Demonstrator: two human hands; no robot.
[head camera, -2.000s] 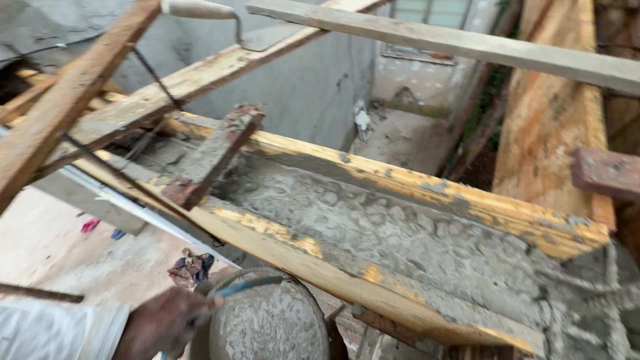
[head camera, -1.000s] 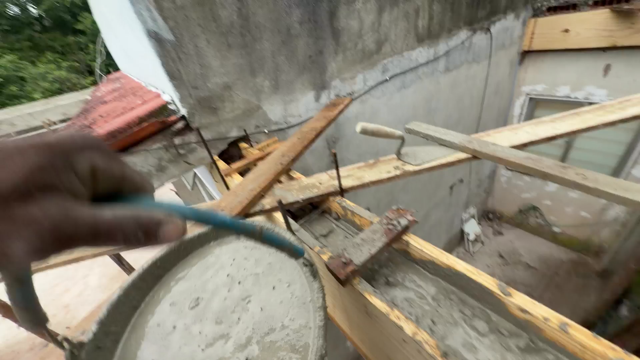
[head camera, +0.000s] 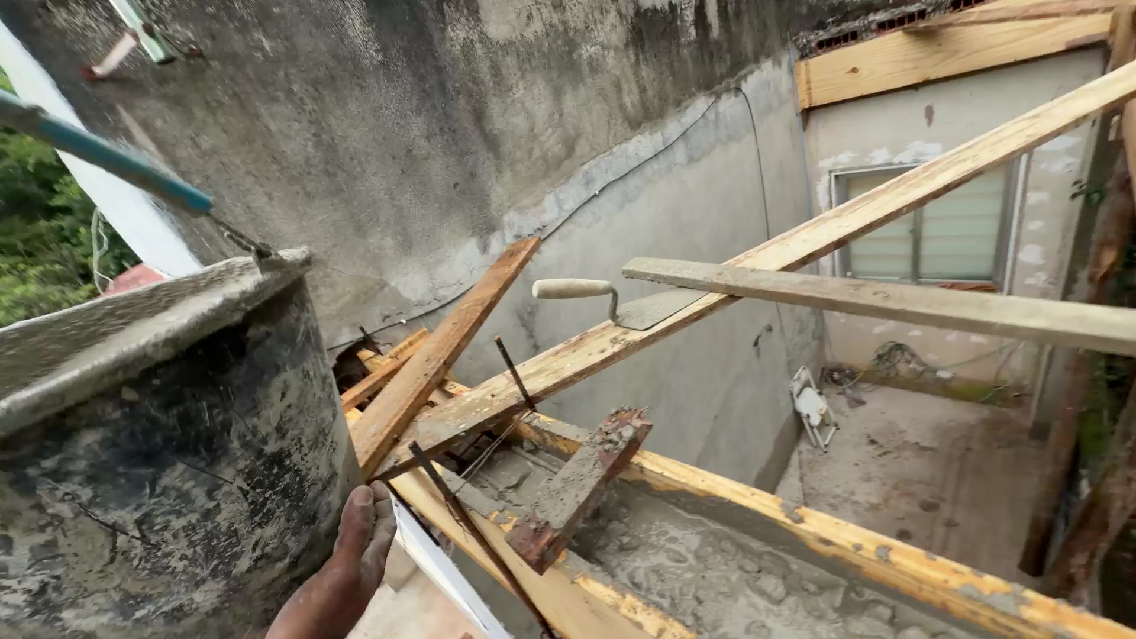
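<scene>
A black bucket (head camera: 177, 461), crusted with mortar, stands tilted at the left. Its wire handle is raised, and the blue grip (head camera: 106, 151) runs out of the picture at the upper left; my left hand is not seen. At the bottom, my right hand (head camera: 342, 564) lies with extended fingers against the bucket's right side. A trowel (head camera: 657, 308) with a pale handle rests on a long wooden board (head camera: 799, 244). Wet concrete (head camera: 710, 568) fills the timber formwork (head camera: 781, 510). Across the formwork lies a mortar-covered wood block (head camera: 581, 488).
Rusty steel bars (head camera: 515, 373) stick up near the formwork's far end, beside a slanting brown plank (head camera: 453, 346). A grey wooden batten (head camera: 887, 297) crosses at the right. Behind rises a stained wall (head camera: 426, 133). Lower down is a floor (head camera: 923, 470) with a white object.
The bucket has been raised and tilted, so its side now shows. The left hand, seen near the blue grip earlier, has left the view. The right hand has come in. The view has swung upward.
</scene>
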